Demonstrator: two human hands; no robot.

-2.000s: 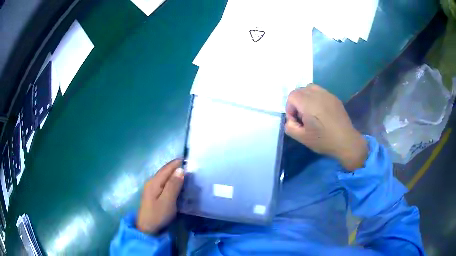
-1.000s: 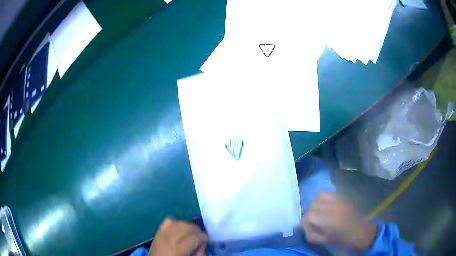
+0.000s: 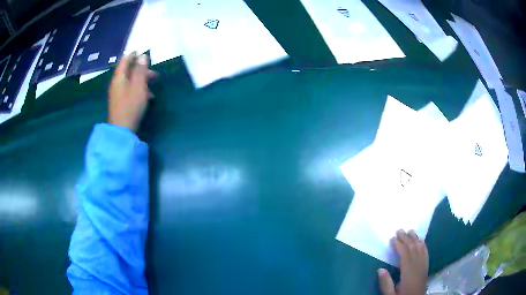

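Note:
My left hand (image 3: 130, 92) is stretched to the far left, its fingertips at the near corner of a dark panel (image 3: 109, 36) with small white squares, beside a white bag (image 3: 158, 31). Blurred fingers hide whether it grips anything. My right hand (image 3: 408, 262) is partly cut off by the bottom edge. Its fingers lie on the near end of a fanned stack of white bags (image 3: 392, 173) with a triangle mark, thumb spread apart. Another white bag (image 3: 230, 43) with a triangle mark lies right of my left hand.
More dark panels (image 3: 57, 49) on white backings lie at the far left. White bags (image 3: 354, 29) lie singly and overlapping along the far side and far right. A second fan of bags (image 3: 478, 147) adjoins the stack. Crumpled clear plastic (image 3: 461, 276) is at lower right, beyond the green table's (image 3: 242, 173) edge.
The view has turned towards the far side. The panel and white bag no longer show between my hands. My left hand has moved to the far-left panels, my right hand onto the bag stack.

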